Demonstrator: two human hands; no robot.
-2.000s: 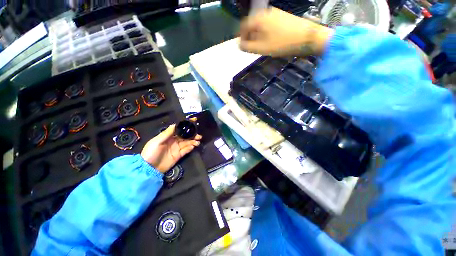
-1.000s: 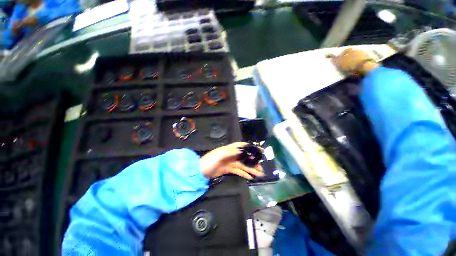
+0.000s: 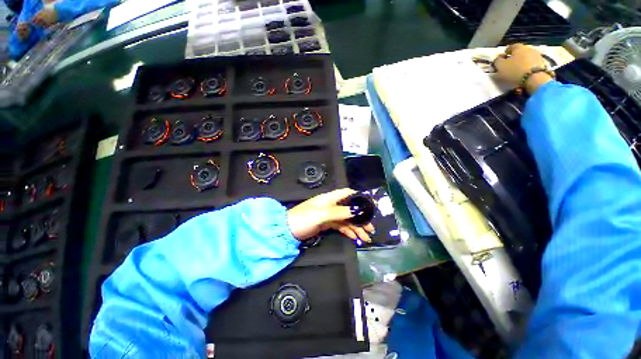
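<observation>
My left hand [image 3: 325, 216] holds a round black unit [image 3: 362, 209] with a dark glossy face between its fingers, over the right edge of the foam tray [image 3: 226, 140] and a smartphone-like dark rectangle [image 3: 384, 226]. My right hand [image 3: 520, 66], with a beaded band at the wrist, is on the far end of the white board [image 3: 422, 87]. A small dark thing shows at its fingertips, but whether it is gripped is unclear. Foam tray cells hold round black units, several with orange edges. One unit with a pale centre [image 3: 289, 304] sits in a lower cell.
A shiny black blister tray [image 3: 485, 165] lies on the white board, under and beside my right arm. A clear tray [image 3: 235, 26] stands beyond the foam tray. Another foam tray [image 3: 70, 203] is at left, a fan [image 3: 624, 62] at far right. Another person's hands [image 3: 43, 15] show at top left.
The view has turned left and steadied, so the trays sit further right. My right hand has come down from the air onto the white board. My left hand still holds the black unit.
</observation>
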